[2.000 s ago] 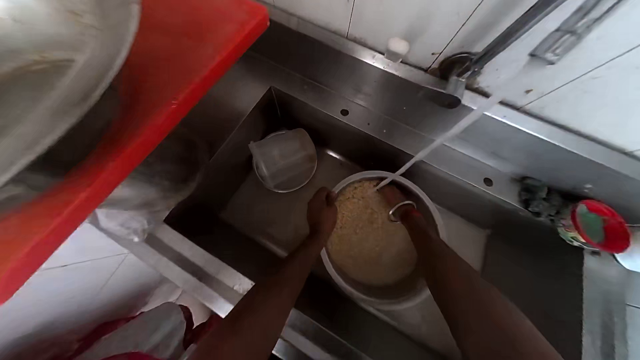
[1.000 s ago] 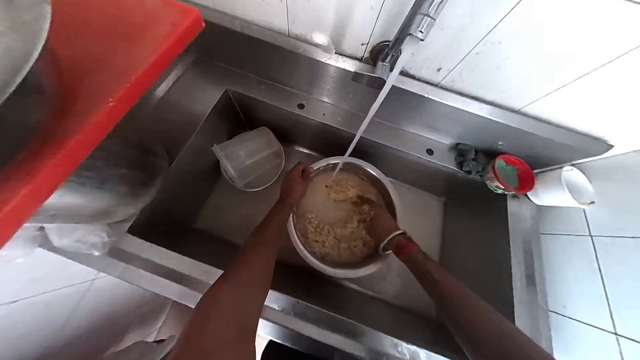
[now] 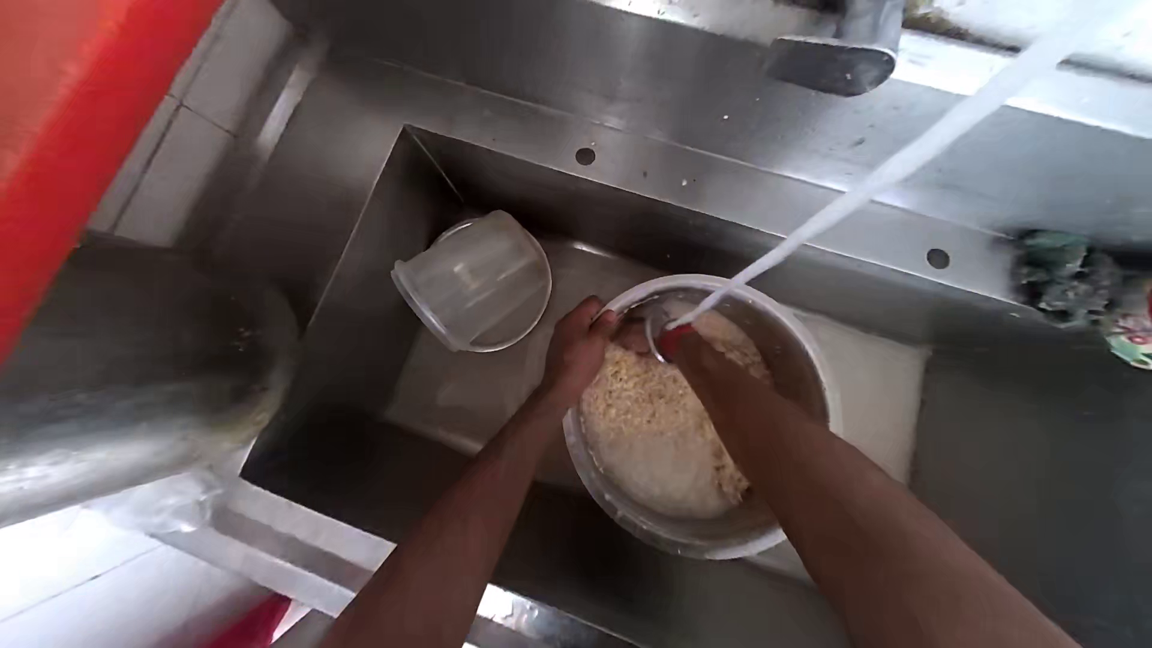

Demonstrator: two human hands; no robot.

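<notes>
A round metal bowl (image 3: 814, 360) stands in the stainless steel sink, holding pale grains (image 3: 643, 396) in cloudy water. My left hand (image 3: 579, 346) grips the bowl's rim at its upper left. Inside the bowl, near the far left rim, my right hand (image 3: 637, 335) is mostly under the water and grains, so its fingers are hidden. A metal bangle and a red band circle the right wrist. A stream of water (image 3: 864, 193) falls beside that wrist. Left of the bowl, a translucent plastic container (image 3: 477, 279) lies tilted on the sink floor.
The tap (image 3: 837, 63) is above the sink's back ledge (image 3: 720, 198). Dark scrubbing material (image 3: 1062, 274) lies on the ledge at right, by a partly seen patterned tub (image 3: 1129, 337). A large metal pot (image 3: 135, 369) and a red surface (image 3: 81, 117) border the left.
My right hand has moved from the bowl's right side to its far left part, deeper into the grains. My left hand stays on the rim. The view has come closer.
</notes>
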